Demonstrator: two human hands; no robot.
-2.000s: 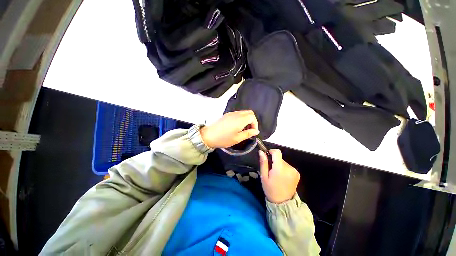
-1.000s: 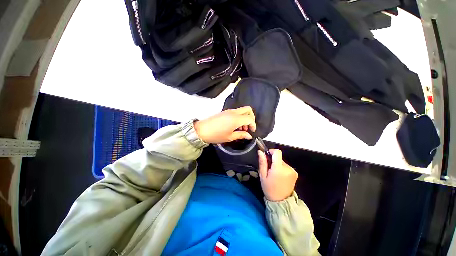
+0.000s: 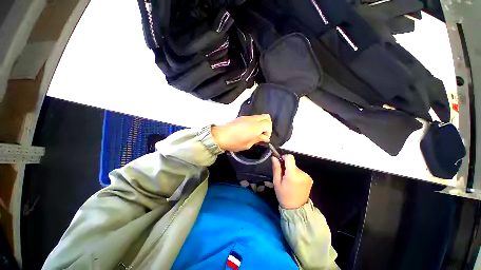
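Observation:
A black pouch [image 3: 275, 108] lies open at the table's near edge, its lower end under my left hand. My left hand [image 3: 243, 133] pinches the pouch's near rim with its fingertips. My right hand [image 3: 291, 183] is closed around thread snips [image 3: 276, 153], whose tips point up-left to my left fingertips. Whether the blades are open cannot be told. A second rounded black piece [image 3: 291, 63] adjoins the pouch above. A grey-white ring [image 3: 251, 160] shows just below my left hand.
A bunched black heap with short zips [image 3: 203, 58] lies at the back left of the white table [image 3: 118, 68]. Long black panels [image 3: 369, 68] spread to the right. A small black pouch [image 3: 443, 150] sits at the right corner. A blue crate [image 3: 112, 145] is lower left.
My left hand stays at the pouch rim with only small shifts. The snips stay at its fingertips, their angle slightly changed. The camera view has shifted slightly.

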